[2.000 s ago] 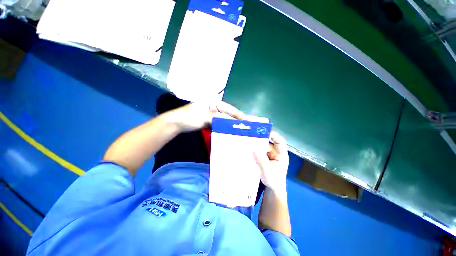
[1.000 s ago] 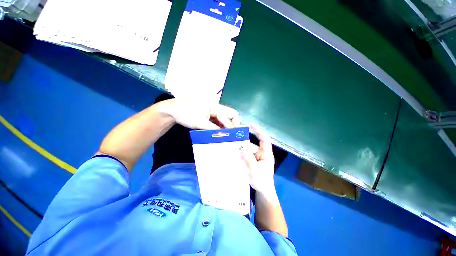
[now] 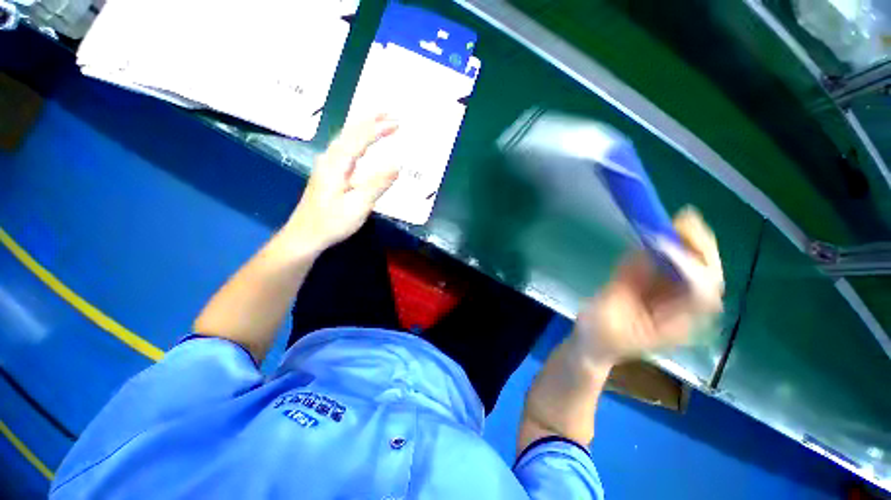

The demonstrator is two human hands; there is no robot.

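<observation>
My right hand (image 3: 659, 293) is over the green bench at the right, blurred by motion, closed around the blue end of a white and blue carton (image 3: 576, 156). The carton's white end points to the upper left, above the bench top. My left hand (image 3: 347, 186) is open, with its fingers spread over the lower left part of the flat carton blanks (image 3: 420, 107). Whether its fingertips touch them is hard to tell. The blanks lie flat on the bench with their blue hang-tab end away from me.
A larger stack of white blanks (image 3: 225, 59) lies at the upper left. The green bench (image 3: 528, 225) has a pale metal rail (image 3: 625, 93) with a dark green conveyor (image 3: 703, 88) beyond. Clear plastic (image 3: 845, 29) is at the upper right. A brown carton (image 3: 645, 384) lies below the bench edge.
The carton has moved from above my lap out over the bench in my right hand. My left hand has let go of it and moved up to the flat blanks.
</observation>
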